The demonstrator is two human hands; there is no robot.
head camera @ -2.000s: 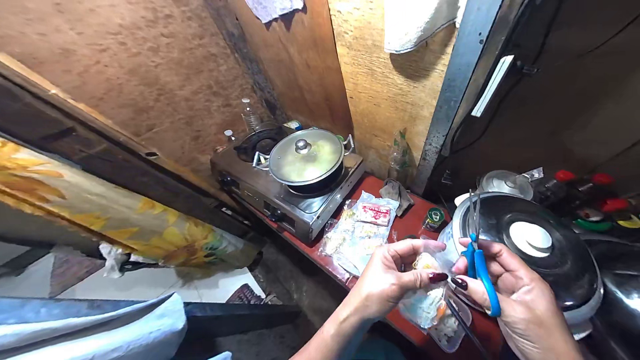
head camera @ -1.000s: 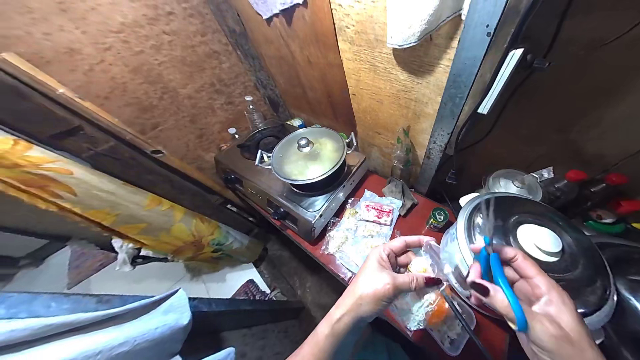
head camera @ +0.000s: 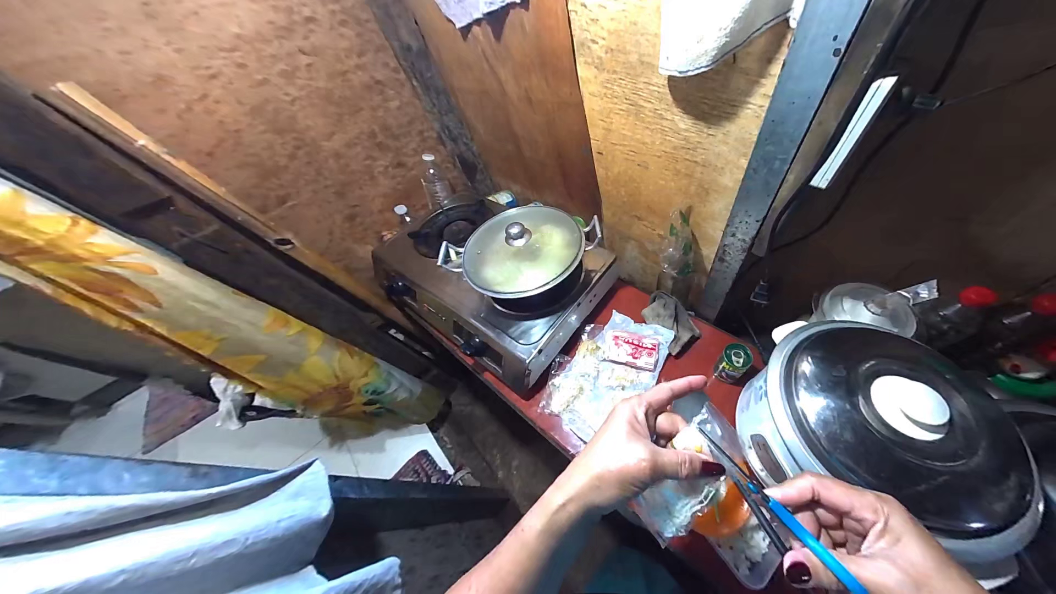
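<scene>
My left hand pinches a small clear plastic bag with pale contents. My right hand holds blue-handled scissors, whose blades reach up and left across the bag beside my left fingertips. Whether the blades are parted is hard to tell. Below my hands, a clear container holds white bits, with an orange item and more plastic wrap by it. Further up the red table lie plastic wrappers and a red-and-white packet.
A lidded pot sits on a two-burner gas stove. To the right stands a large rice cooker, with a small green can beside it. A grey cloth and plastic bottles are behind. Draped fabric fills the lower left.
The scissors, upright in my right hand before, have tilted over so that their blades lie at the plastic bag. My left hand keeps its pinch on the bag.
</scene>
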